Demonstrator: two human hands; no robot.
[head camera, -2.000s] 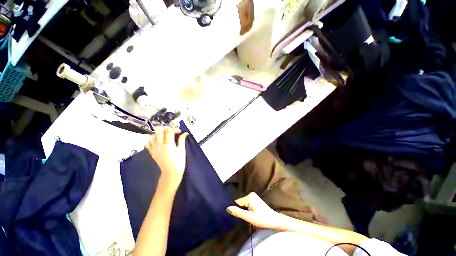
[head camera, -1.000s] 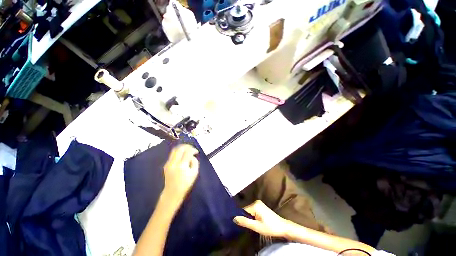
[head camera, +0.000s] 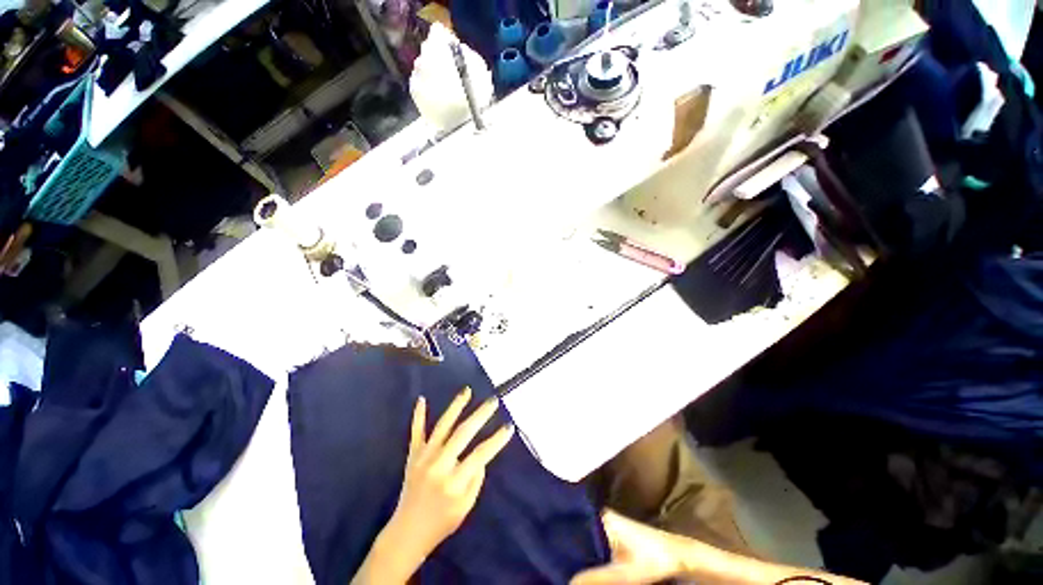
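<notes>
A dark navy cloth piece (head camera: 355, 457) lies on the white table, its top corner at the presser foot (head camera: 440, 339) of the cream-white sewing machine (head camera: 503, 183). My left hand (head camera: 446, 469) lies on the cloth below the needle area, fingers spread, palm down. My right hand (head camera: 627, 551) is at the cloth's right edge near the bottom of the view, its fingers partly hidden, pinching the edge. The needle tip cannot be made out.
Pink-handled snips (head camera: 641, 251) and a black cloth bundle (head camera: 732, 274) lie on the bed. Navy cloth (head camera: 149, 446) is draped at left. A dark garment pile (head camera: 915, 366) stands at right. Blue thread cones (head camera: 510, 63) and a teal basket (head camera: 78, 171) are behind.
My left hand has moved down, away from the needle, and its fingers have spread flat. My right hand has moved lower and slightly right with the cloth edge. The view has shifted.
</notes>
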